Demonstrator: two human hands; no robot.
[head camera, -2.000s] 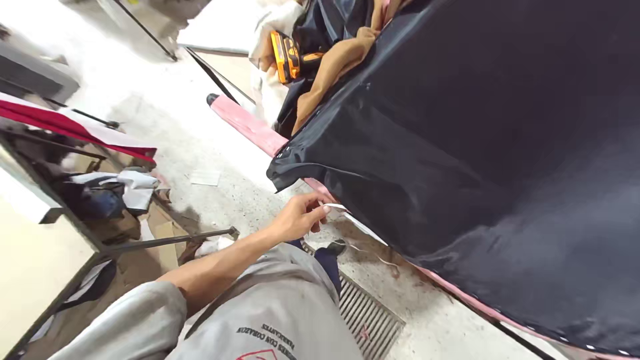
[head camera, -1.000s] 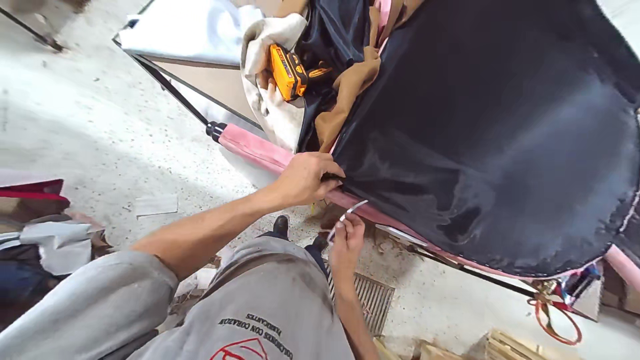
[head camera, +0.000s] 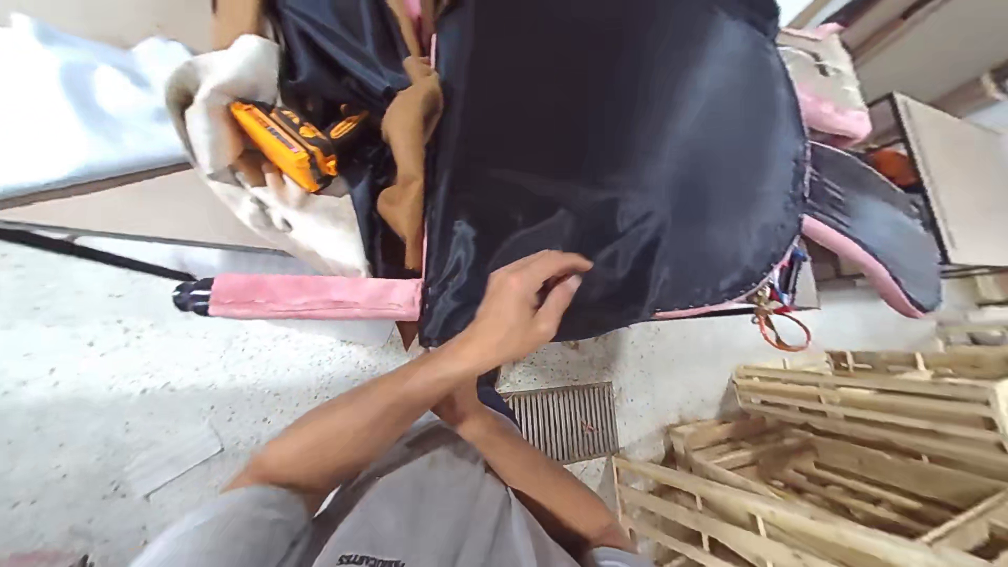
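My left hand (head camera: 528, 303) is over the lower edge of a black fabric-covered panel (head camera: 630, 157), its fingers bent, with a gap between thumb and index finger and nothing visible between them. Beneath my left forearm is my right hand (head camera: 457, 400), mostly hidden; what it holds cannot be seen. Small fastenings line the panel's curved right edge. A pink padded bar (head camera: 315, 298) with a black end sticks out left of the panel's lower corner. Beside the panel, brown fabric (head camera: 408, 150) hangs near a yellow-and-black power tool (head camera: 283, 146), which lies on cream cloth (head camera: 236, 71).
Slatted wooden frames (head camera: 787, 472) are stacked at the lower right. A metal floor grate (head camera: 563, 421) lies near my feet. An orange loop (head camera: 783, 331) hangs by the panel's right end, near a grey piece with pink edging (head camera: 874, 236). Paper (head camera: 173, 461) lies on the floor.
My left hand has moved right along the panel's edge and now crosses over my right arm. The white strip seen at my right hand a second ago is out of sight. The view has turned.
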